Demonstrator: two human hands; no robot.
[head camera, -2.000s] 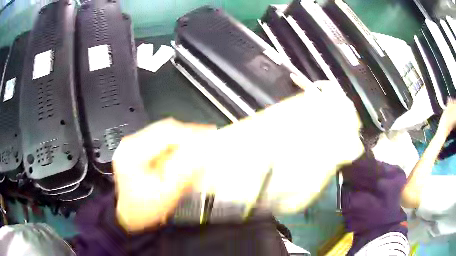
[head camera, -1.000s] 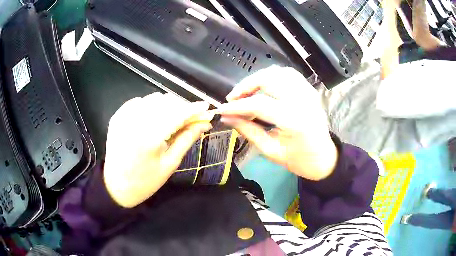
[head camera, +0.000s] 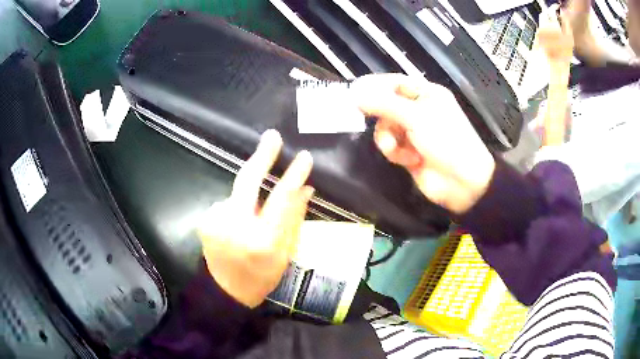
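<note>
A long black unit (head camera: 210, 77) lies slanted in front of me, vented underside up. My right hand (head camera: 421, 140) pinches the right edge of a white rating label (head camera: 326, 107), which lies over the unit's middle; I cannot tell if it touches. A small white strip shows just above it. My left hand (head camera: 256, 217) is at the unit's near edge, fingers apart, holding nothing. The label sheet (head camera: 326, 280) lies below it near my lap, with dark labels, a blank pale part and yellow-green edges.
Labelled black units (head camera: 77, 238) lie at left. A folded white paper (head camera: 104, 116) is between them and the middle unit. More units (head camera: 449, 63) lie at upper right. A yellow crate (head camera: 460, 291) is at lower right. Another person's arm (head camera: 556, 84) and a label sheet (head camera: 511, 42) are at right.
My hands have moved apart. The right one now holds a white label over the unit; the left has opened. More of the sheet's pale backing and the yellow crate show.
</note>
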